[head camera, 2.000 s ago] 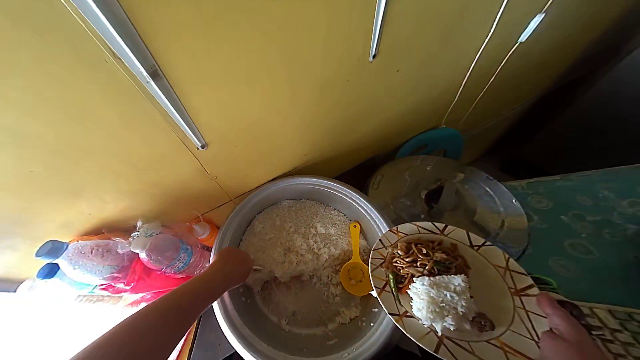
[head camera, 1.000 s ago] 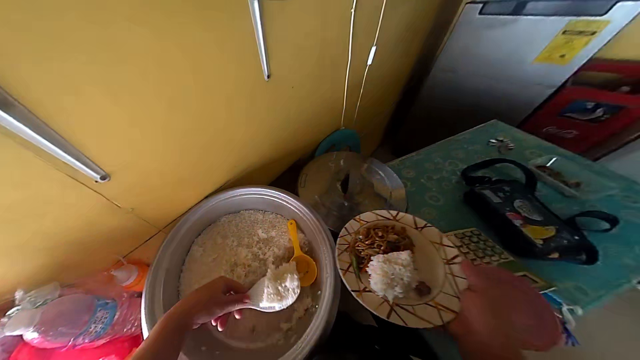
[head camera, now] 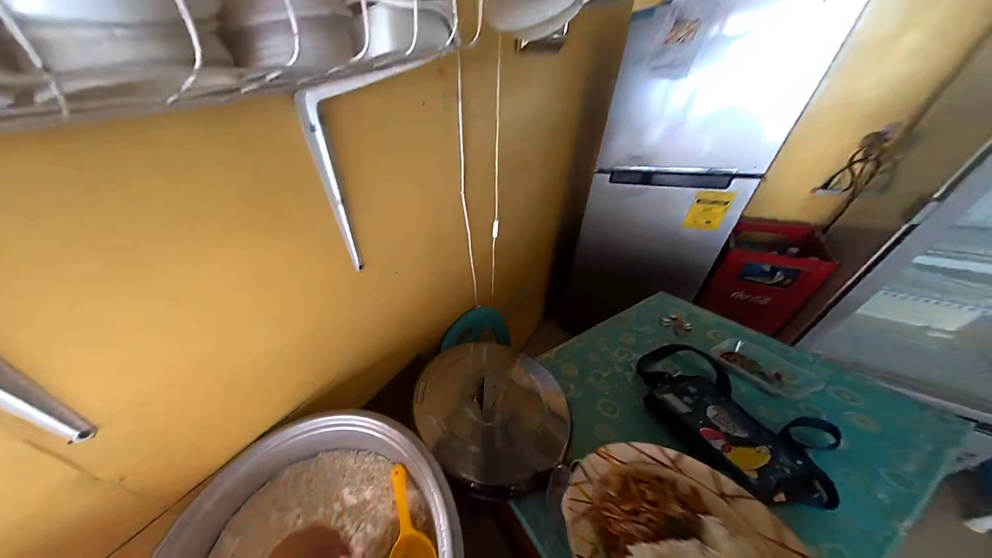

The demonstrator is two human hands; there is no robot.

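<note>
A large metal pot point(head camera: 446, 496) of cooked rice point(head camera: 341, 488) is cut off by the lower frame edge. A yellow plastic ladle point(head camera: 403, 508) leans inside its right wall. Blurred at the bottom, over the rice, is a small part of my left hand point(head camera: 314, 541); its fingers and anything in them are hidden. To the right, a striped plate point(head camera: 577, 508) bears shredded brown food point(head camera: 643, 504) and white rice point(head camera: 690, 542), partly below the frame. My right hand is out of view.
A round lidded vessel point(head camera: 492, 418) stands between pot and table. The green-covered table point(head camera: 604, 387) holds a dark patterned bag point(head camera: 736, 442) and a clear food tray point(head camera: 767, 368). A refrigerator point(head camera: 659, 232) and a red crate point(head camera: 763, 287) stand behind. Metal brackets point(head camera: 333, 186) project from the yellow wall.
The view has swung up and right. My left hand, holding a white scoop of rice one second ago, now shows only in small part. My right hand, earlier at the plate, has left view.
</note>
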